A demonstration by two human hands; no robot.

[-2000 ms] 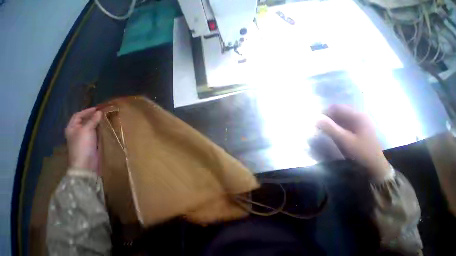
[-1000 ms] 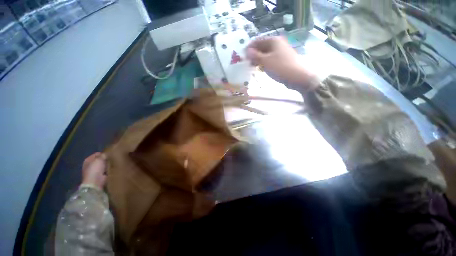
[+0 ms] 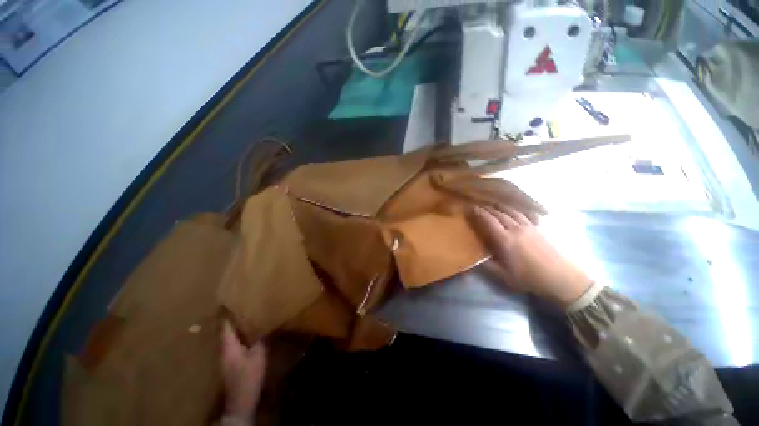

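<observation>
A brown fabric piece lies folded and crumpled from my lap side onto the metal table, with pale seam edges. A long brown strap reaches right, in front of the sewing machine head. Thin looped straps stand out at its upper left. My right hand lies on the orange-brown flap, fingertips at its edge. My left hand is blurred at the fabric's lower edge, its fingers partly hidden; its grip is unclear. More brown fabric with a tiny cream tag hangs at the left.
A green cloth lies left of the machine, below a pale cable. Small dark snips and a small dark label-like piece lie on the bright white table part. A beige heap is at the upper right.
The view has shifted left. My right hand has come down from beside the machine head onto the fabric. The fabric has moved right onto the table, and my left hand has moved right and down.
</observation>
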